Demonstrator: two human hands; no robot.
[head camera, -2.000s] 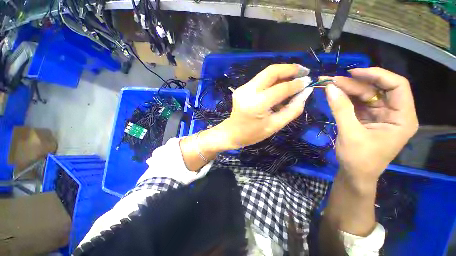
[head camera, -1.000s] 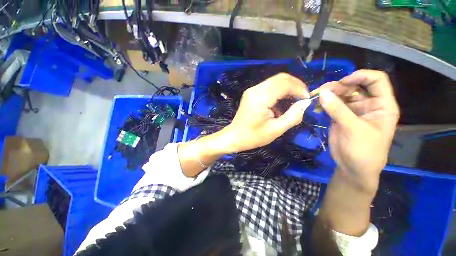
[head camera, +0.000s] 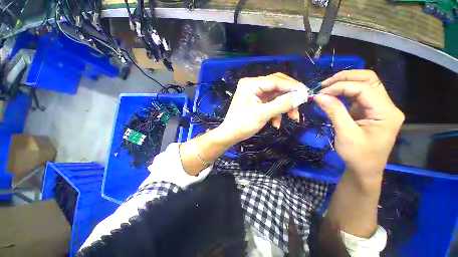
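Note:
My left hand (head camera: 263, 103) and my right hand (head camera: 359, 118) meet fingertip to fingertip above the middle blue bin. Between them they pinch thin cable wire ends (head camera: 312, 94), with dark and pinkish strands showing in the small gap. The fingers hide most of the wires. Black cables (head camera: 281, 145) lie in a tangled heap in the bin below my hands. The soldering iron (head camera: 326, 25) points down from the bench edge, just above and beyond my fingertips, and no hand holds it.
The left blue bin (head camera: 113, 175) holds black cables and green circuit boards (head camera: 134, 136). Hanging cables (head camera: 150, 35) drop over the bench edge (head camera: 201, 16). Another blue bin (head camera: 437, 211) is at the right. A cardboard box (head camera: 32, 228) and a clear plastic bag (head camera: 201, 42) lie lower.
My fingertips have shifted on the wires and stay close together. My left fingers are now less curled, and pinkish strands show between the fingertips.

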